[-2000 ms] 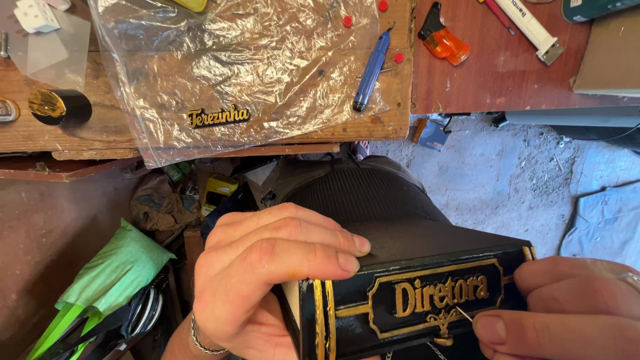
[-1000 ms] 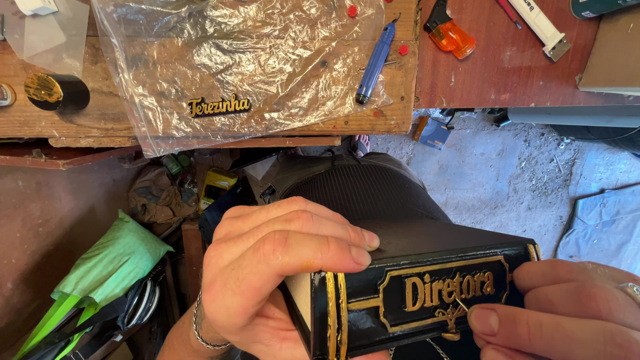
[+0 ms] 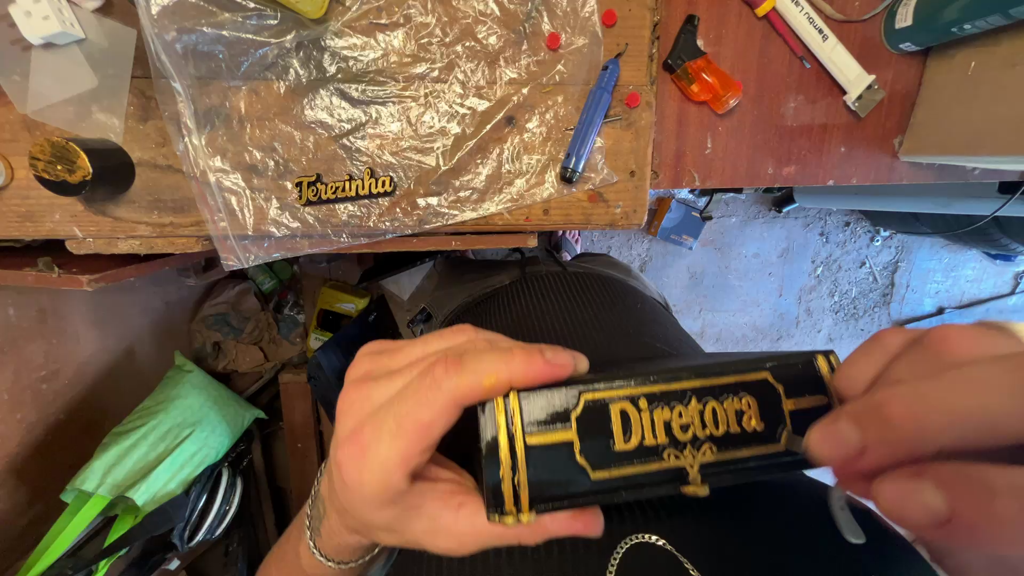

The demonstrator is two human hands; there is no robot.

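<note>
A black book-shaped piece [image 3: 552, 472] with gold borders, gold ornament and raised gold lettering [image 3: 686, 418] lies in the grasp of my left hand [image 3: 432, 448], thumb and fingers spanning its left end. My right hand [image 3: 920, 440], blurred, is at the piece's right end with its fingers pinched together; a small part of a thin tool [image 3: 798, 442] shows at the fingertips, the rest mostly hidden. A greyish, rounded strip [image 3: 845, 516] shows below that hand; I cannot tell what it belongs to. On the bench, a small black-and-gold lettered piece [image 3: 346, 186] rests on clear plastic.
On the wooden bench [image 3: 448, 227] are a plastic sheet [image 3: 320, 104], a blue pen-like tool [image 3: 590, 120], red discs [image 3: 553, 41] and a black cylinder with a gold end [image 3: 82, 166]. An orange lighter [image 3: 704, 72] and a white scraper-like tool [image 3: 828, 52] lie right. A green bag [image 3: 152, 436] is lower left.
My right hand has shifted from the ornament below the lettering to the piece's right end. The thin tip seen there earlier has left the ornament. The piece has tilted, its right end higher.
</note>
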